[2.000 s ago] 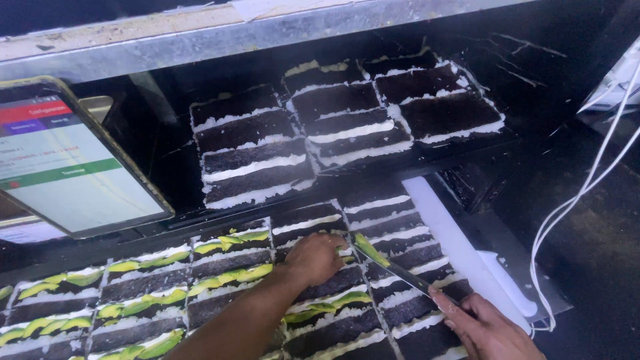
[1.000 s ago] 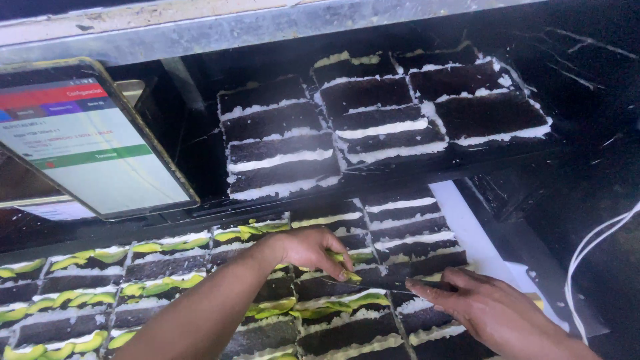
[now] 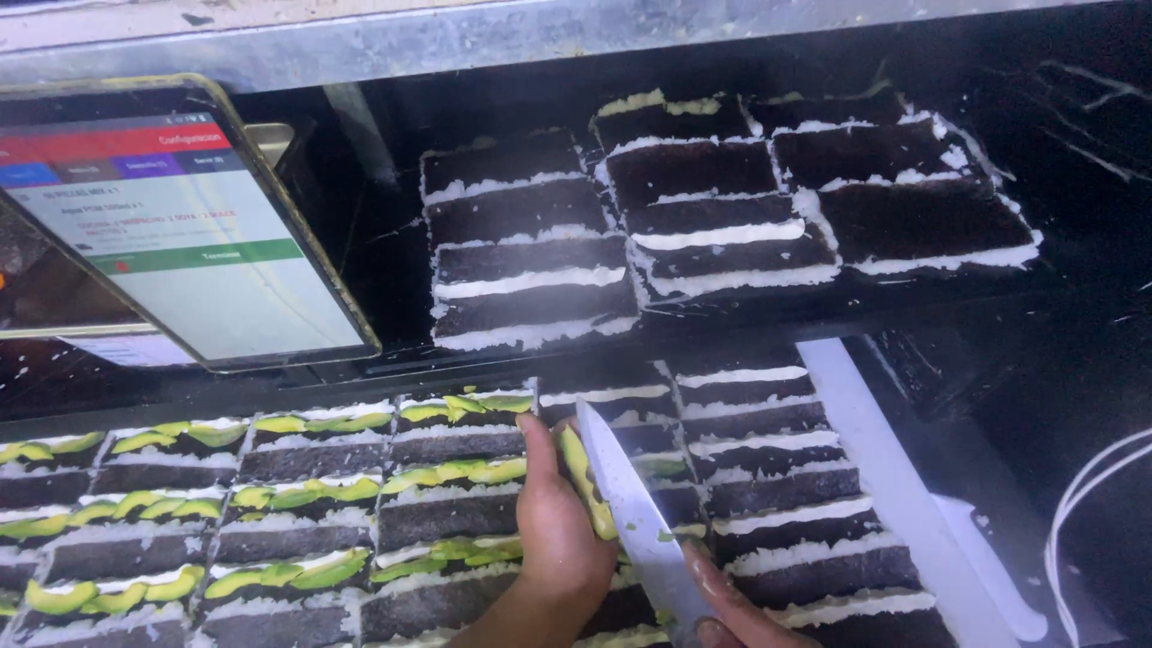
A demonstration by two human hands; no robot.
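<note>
My left hand holds a piece of avocado between thumb and fingers, over the rows of nori sheets. My right hand grips a kitchen knife, its blade pointing up and left, right beside the avocado. Green bits cling to the blade. Below, nori sheets with rice edges lie side by side; those at the left bear white strips topped with avocado slices. Sheets at the right bear only white strips. The knife's handle is partly hidden by my right fingers.
More nori sheets with rice lie on the raised black surface behind. A tablet leans at the left. A white cutting board and a white handle are at the right, near a white cable. A metal ledge crosses the top.
My left hand has come off the sheets and now holds avocado upright beside the knife. The knife blade, low over the sheets a second ago, now points upward.
</note>
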